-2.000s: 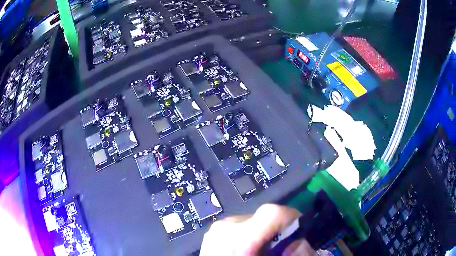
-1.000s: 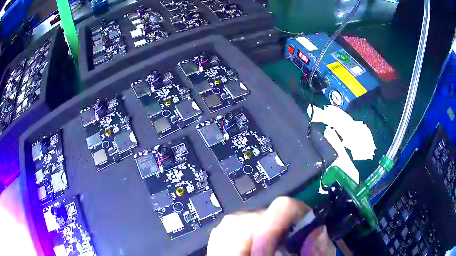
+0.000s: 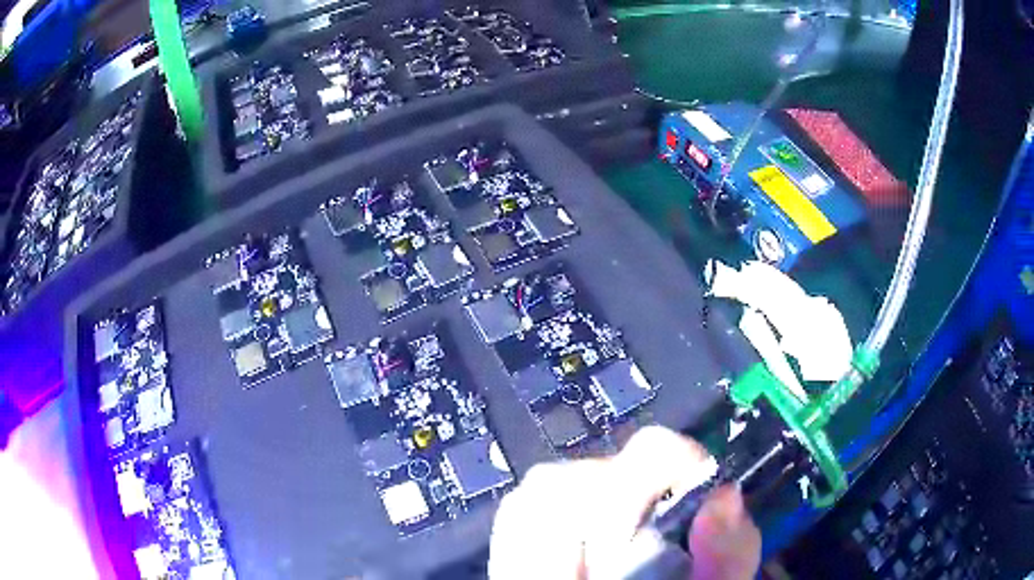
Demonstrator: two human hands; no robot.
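Note:
My right hand is at the bottom edge, partly cut off, closed around the dark dispensing syringe. A bright green adapter sits on the syringe end, with a clear air hose rising from it. The syringe tip is hidden. Circuit boards, such as the nearest one and its right neighbour, lie in rows in the black foam tray, just left of and beyond the hand. My left hand is not in view.
A blue dispenser box stands behind right, with a red textured block beside it. A crumpled white wipe lies in front. More trays with boards are behind, at far left and lower right. A green post stands upper left. Glare fills the lower left.
The whole view has shifted slightly, so tray and box appear lower and further right. My right hand still holds the syringe, its fingers slightly shifted and the green adapter at a changed angle.

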